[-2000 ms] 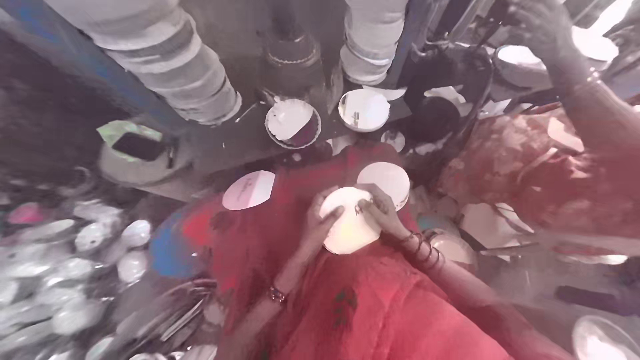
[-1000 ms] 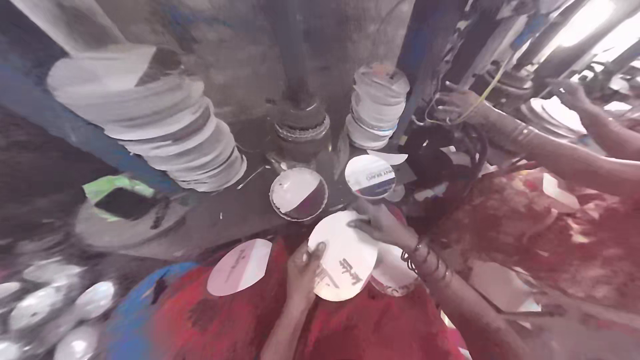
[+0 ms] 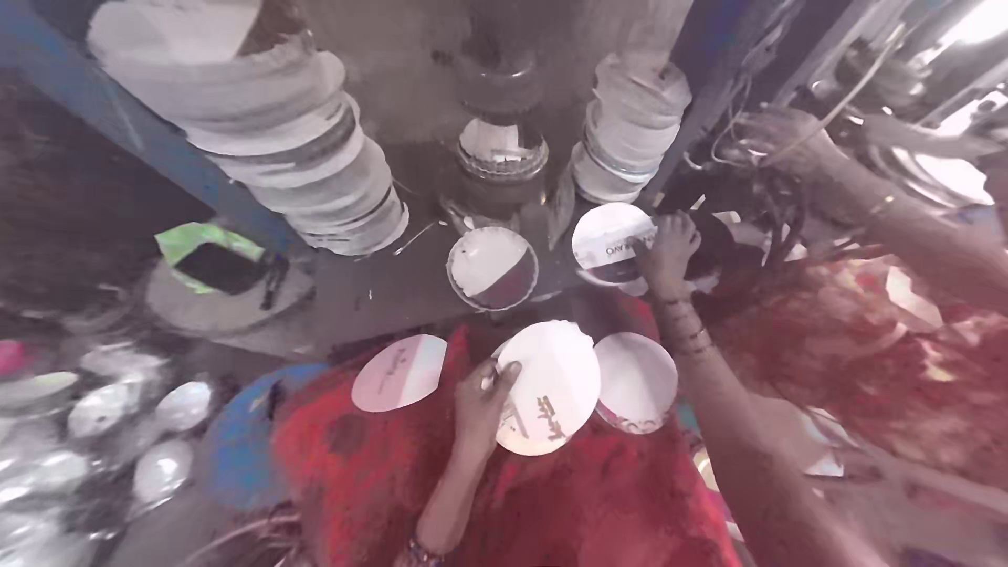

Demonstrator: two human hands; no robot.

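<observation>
My left hand (image 3: pixel 479 405) grips a printed white paper disc (image 3: pixel 551 386) by its left edge above my lap, thumb on top. My right hand (image 3: pixel 669 248) reaches forward to a stack of printed discs (image 3: pixel 610 236), fingertips at its right edge; whether it pinches one I cannot tell. Left of that stack a round mould (image 3: pixel 492 268) holds a white and dark disc. A pink and white disc (image 3: pixel 400 372) lies on the red cloth to the left, and another pale disc (image 3: pixel 636 382) lies just right of the held one.
Tall stacks of pale discs stand at the left (image 3: pixel 315 150) and right (image 3: pixel 630 126), with a metal press (image 3: pixel 502 150) between them. A round stool (image 3: pixel 228 303) bears a dark object on green paper. Shiny bowls (image 3: pixel 102 409) lie lower left. Another person's arm (image 3: pixel 874 189) extends in from the right.
My right hand has left the held disc and moved forward to the disc stack. My left hand still holds a disc. The view has shifted.
</observation>
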